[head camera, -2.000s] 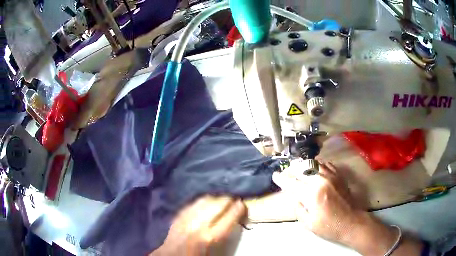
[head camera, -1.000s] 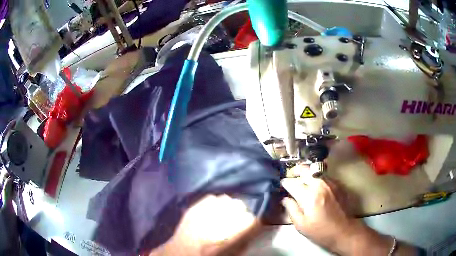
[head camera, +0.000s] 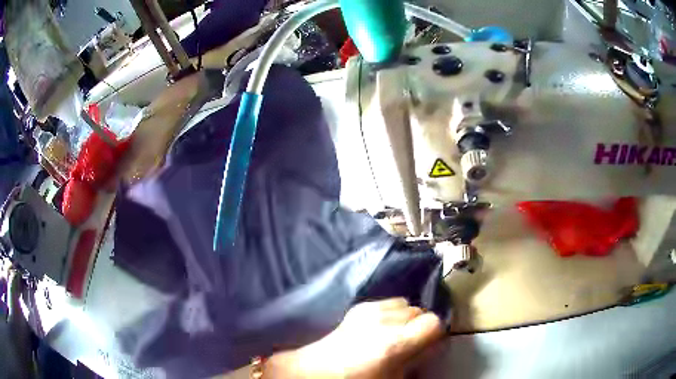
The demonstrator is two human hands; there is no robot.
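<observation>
The dark purple-navy garment piece (head camera: 274,222) lies crumpled across the left of the table, and its right end reaches the presser foot and needle area (head camera: 426,238) of the sewing machine (head camera: 548,111). My left hand (head camera: 382,337) comes in from the bottom, with a bracelet at the wrist. Its fingers are closed on the cloth's near right edge, just in front of the needle area. Part of the cloth near the needle is folded and dark. My right hand is not in view.
A red plastic bag (head camera: 582,226) lies under the machine arm. Slim yellow-green snips or tweezers (head camera: 646,292) lie at the bed's right edge. A blue lamp tube (head camera: 239,170) hangs over the cloth, and a green fixture (head camera: 373,29) hangs above the head. Another red bag (head camera: 93,174) is far left.
My left hand has moved right, towards the needle area, and the cloth has shifted and bunched with it. My right hand has left the needle area and the picture.
</observation>
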